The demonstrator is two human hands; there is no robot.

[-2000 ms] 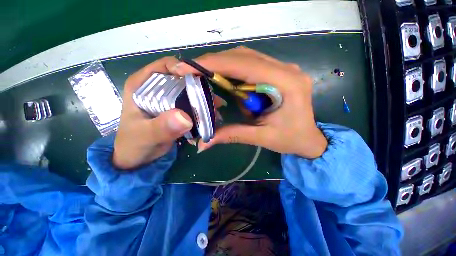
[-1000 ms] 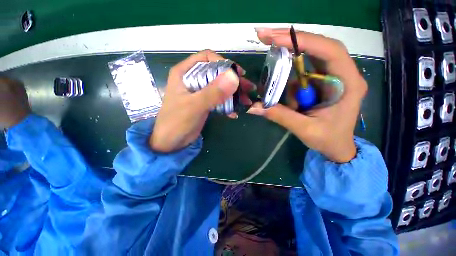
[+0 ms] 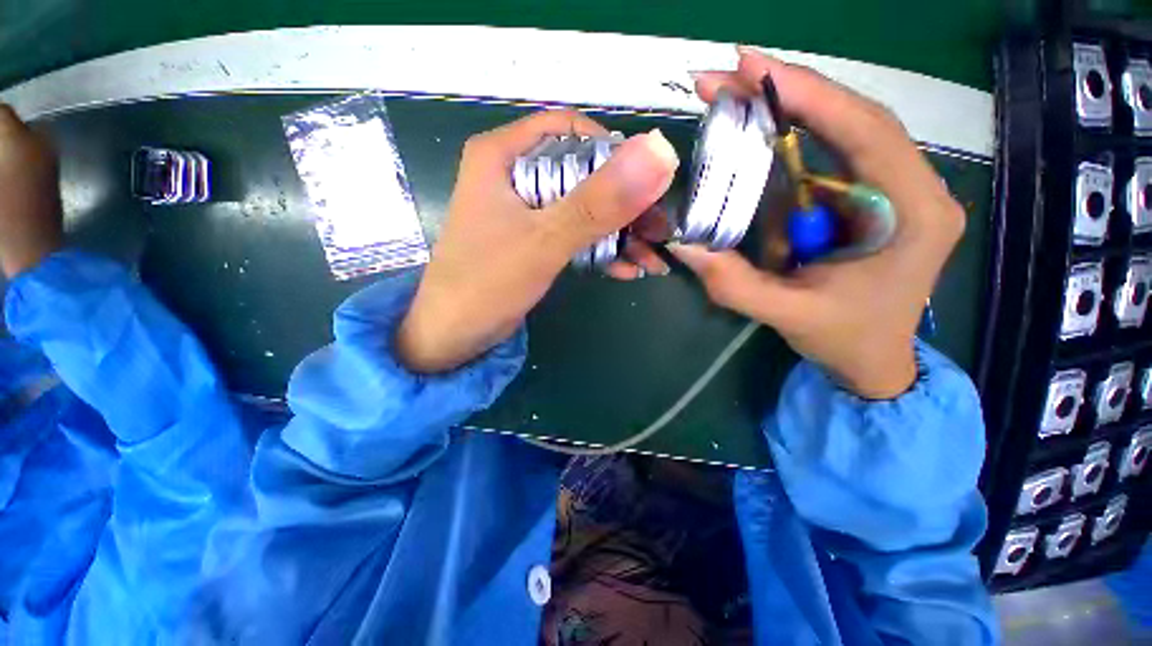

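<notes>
My left hand (image 3: 512, 234) holds a row of several silver housings (image 3: 562, 173), with the thumb over their right end. My right hand (image 3: 872, 240) holds silver housings (image 3: 730, 170) on edge between thumb and fingertips, about two of them, apart from the row. The same hand also keeps the pick-up pen (image 3: 810, 230) in the palm, blue body with brass front and dark tip pointing up. Its grey hose (image 3: 695, 391) curves down to the bench edge. The fingers of my left hand below the row are partly hidden.
A clear zip bag (image 3: 358, 189) lies left of my hands. A short row of housings (image 3: 171, 176) stands further left, near another person's hand (image 3: 25, 189). A black tray (image 3: 1004, 316) with housings is at the right. A green belt with white rail (image 3: 531, 63) runs behind.
My right hand has moved right, away from the left hand's row, and holds more than the single housing seen a second ago. The housing on the belt at the upper left has left view.
</notes>
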